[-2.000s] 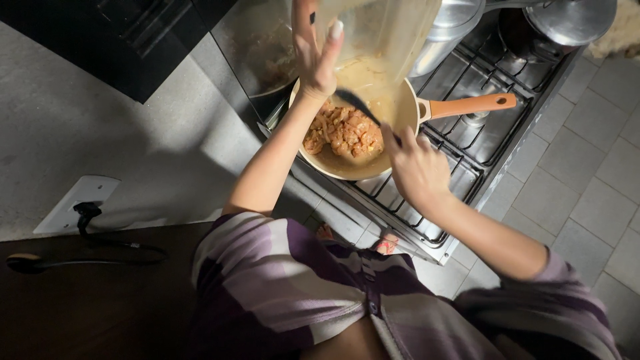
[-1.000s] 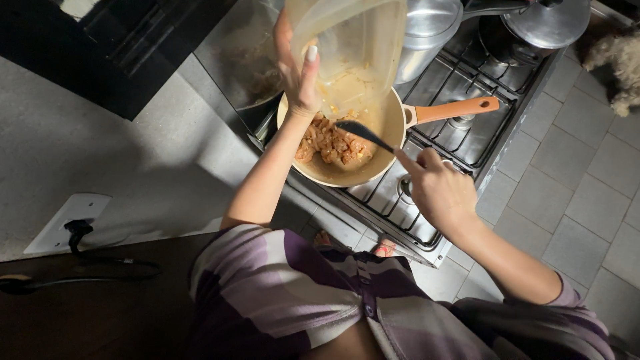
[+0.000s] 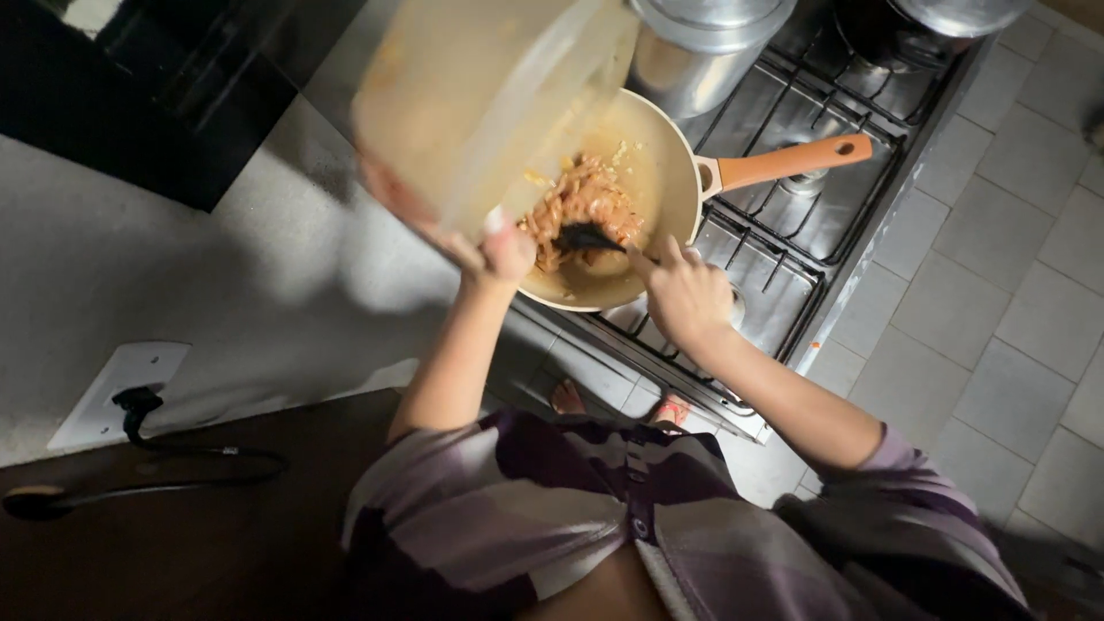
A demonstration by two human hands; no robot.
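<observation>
My left hand [image 3: 500, 250] holds a translucent plastic container [image 3: 483, 112], tilted over the left part of a cream frying pan [image 3: 677, 164]. Smears of sauce show on the container, which is blurred. My right hand [image 3: 690, 293] grips a black cooking utensil [image 3: 588, 237], whose head rests in the sauced, chopped meat [image 3: 595, 194] in the pan. Small pale bits lie on the pan's base above the meat. The pan has an orange handle [image 3: 798, 164] pointing right and sits on the gas stove.
An aluminum pot [image 3: 690, 69] stands behind the pan on the stove [image 3: 763, 285]. A dark pot [image 3: 888, 43] with a metal lid is at the back right. At the left are a wall outlet [image 3: 155, 362] with a black plug [image 3: 138, 401] and a spoon-like utensil [image 3: 39, 502].
The container has moved left and lower, from above the pan to partly beside it. The black utensil has gone down from above the pan into the meat.
</observation>
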